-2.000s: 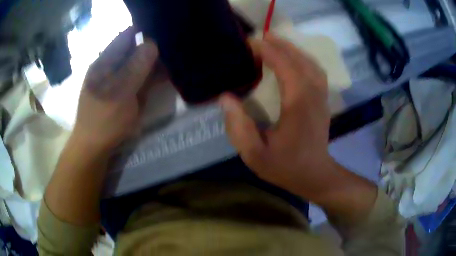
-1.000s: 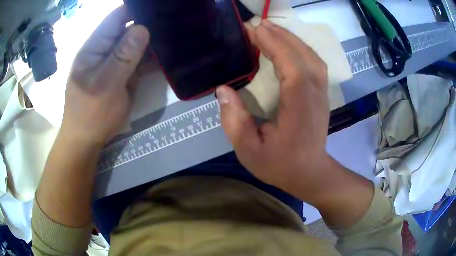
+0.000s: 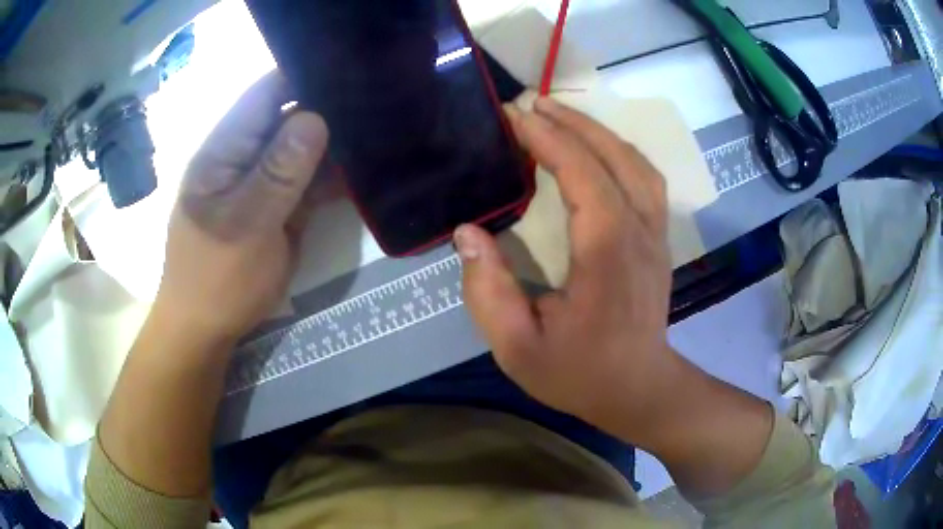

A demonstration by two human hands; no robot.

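Note:
A smartphone (image 3: 414, 134) with a black screen and red edge is held tilted above the table's front edge; its top runs out of the picture. My left hand (image 3: 243, 196) grips its left side, thumb against the edge. My right hand (image 3: 595, 258) holds its lower right corner between thumb and fingers. Cream cut cloth (image 3: 657, 155) lies under and right of my right hand. A dark strip (image 3: 499, 74) shows between the phone and the cloth. A thin red stick-like tool (image 3: 554, 50) stands out above my right fingertips.
Scissors (image 3: 781, 98) with black and green handles lie at the right, over the ruler scale (image 3: 352, 325) on the table's grey edge. A dark cylindrical attachment (image 3: 126, 160) hangs at the left. Cream cloth (image 3: 78, 320) hangs at far left, crumpled beige and white cloth (image 3: 863, 310) at far right.
The view has shifted a little, so phone, hands and table sit lower than one second ago. The grip on the phone looks the same. A light reflection now shows on its screen.

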